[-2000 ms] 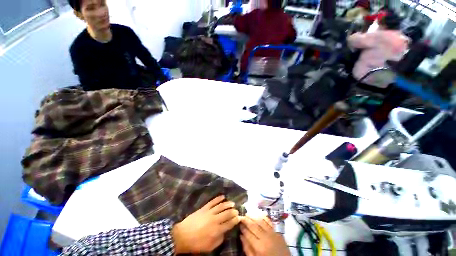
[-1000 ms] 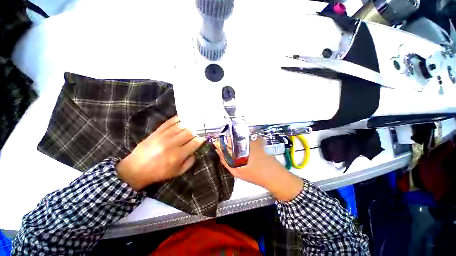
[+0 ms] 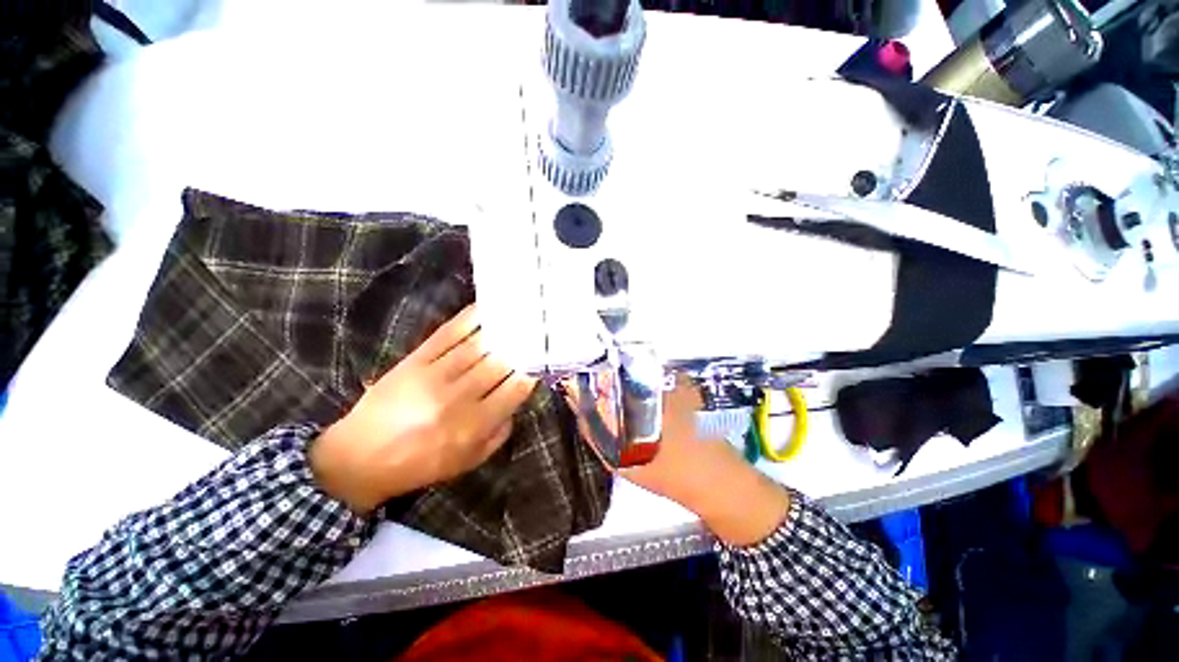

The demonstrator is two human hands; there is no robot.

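Observation:
A dark brown plaid panel (image 3: 278, 291) lies on the white table, its right end at the needle area of the sewing machine (image 3: 750, 291). My left hand (image 3: 433, 414) lies flat on the panel, fingertips at its edge beside the needle area. My right hand (image 3: 685, 453) is at the panel's right end, partly behind the shiny take-up guard (image 3: 623, 411); its fingertips are hidden. The presser foot and the needle cannot be made out.
Scissors with a yellow handle loop (image 3: 784, 424) lie under the machine arm, dark scraps (image 3: 915, 407) to their right. Silver tweezers (image 3: 905, 225) rest on the machine head. A grey ribbed knob (image 3: 591, 58) stands on it. A measuring scale (image 3: 621, 548) runs along the table's front edge.
Since two seconds ago the view has swung down onto the machine and the other people are out of view. Over the last second the hands and panel have barely moved; the view shifted slightly.

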